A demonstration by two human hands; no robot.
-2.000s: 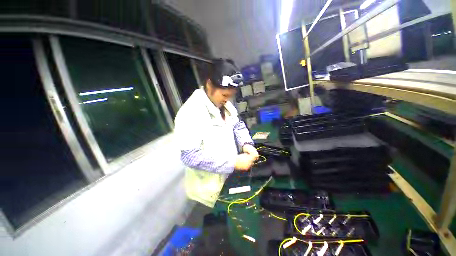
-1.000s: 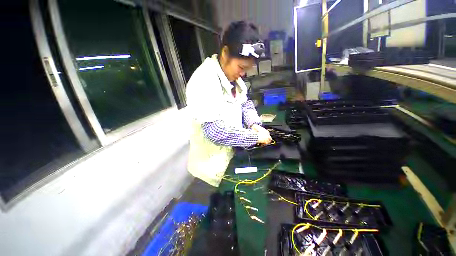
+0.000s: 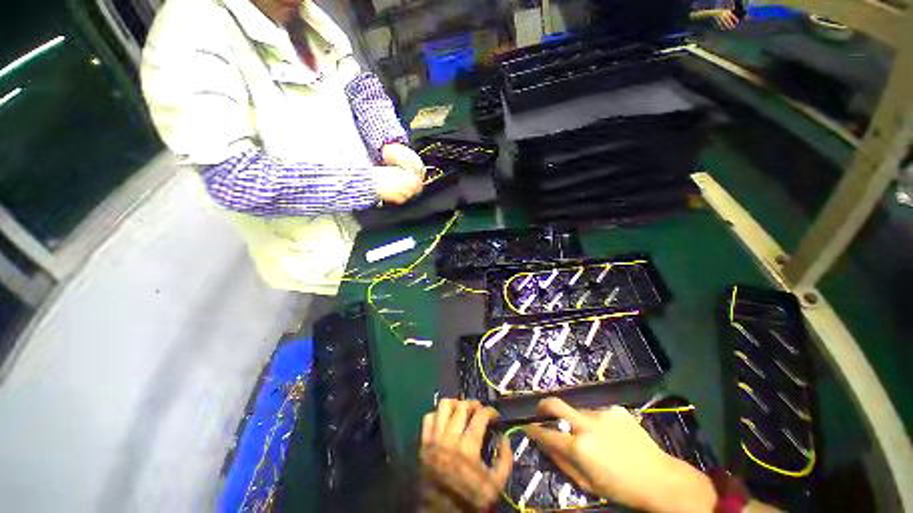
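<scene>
My left hand (image 3: 463, 453) rests at the left end of the nearest black housing (image 3: 669, 429), fingers curled at its edge. My right hand (image 3: 611, 451) lies over the middle of the same housing, fingers bent down near a small white piece. Whether its fingertips grip anything is hard to tell. A yellow wire (image 3: 513, 471) loops round the housing's left end, with silver-white strips in its cavities. Just beyond lie a second housing (image 3: 649, 351) and a third (image 3: 651, 286), each with a yellow wire loop and slanted strips.
Loose yellow harness (image 3: 375, 291) lies left of the housings. A blue bin (image 3: 262, 426) with harnesses is low left, beside a dark housing (image 3: 342, 401). Another wired housing (image 3: 773, 386) lies right, by a wooden rail (image 3: 841, 346). A black stack (image 3: 601, 165) and a person (image 3: 270, 130) stand beyond.
The view has tipped down and shifted right toward the bench. Both my hands have come into view on the nearest housing. The other person's hands remain at their work.
</scene>
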